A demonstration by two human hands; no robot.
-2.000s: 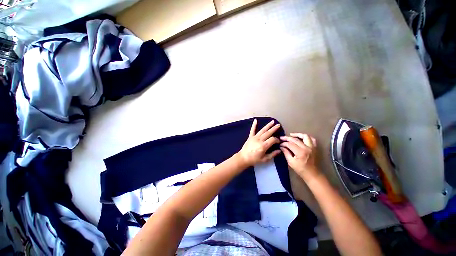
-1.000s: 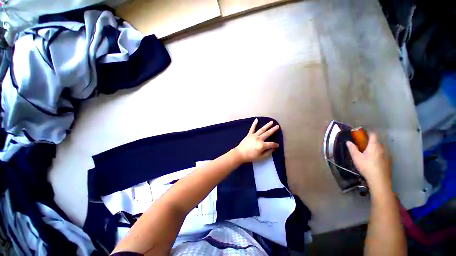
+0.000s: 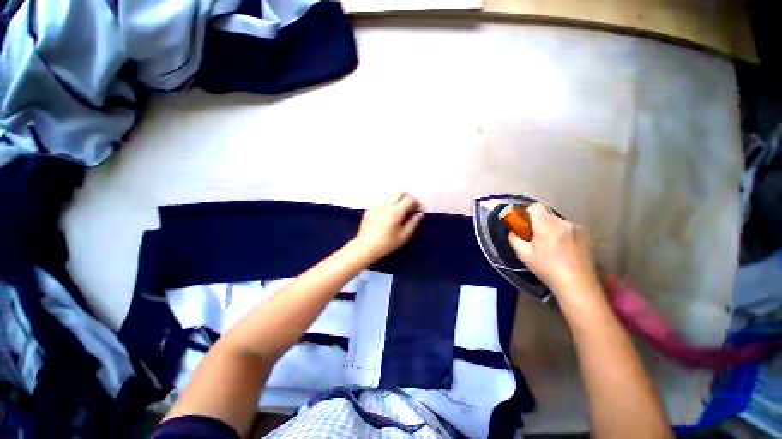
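Note:
The garment (image 3: 420,334) lies open in front of me, pale with a wide navy band (image 3: 257,240) along its far edge. My left hand (image 3: 390,225) is on the band's far edge, fingers curled with the fingertips pinching the edge. My right hand (image 3: 549,246) grips the orange-brown handle of the steam iron (image 3: 495,230). The iron's soleplate is at the right end of the navy band, overlapping the corner, with its tip pointing away from me. The soleplate's underside is hidden.
A crumpled navy-and-pale garment pile (image 3: 163,43) covers the left and far left of the covered table (image 3: 412,111). Tan board (image 3: 617,19) edges the far side. The red hose sleeve (image 3: 652,321) trails right from the iron. Dark cloth hangs beyond the right edge.
My right hand took hold of the iron and brought it left onto the band's corner. My left hand moved left from the corner, and its spread fingers closed on the edge. The camera view shifted.

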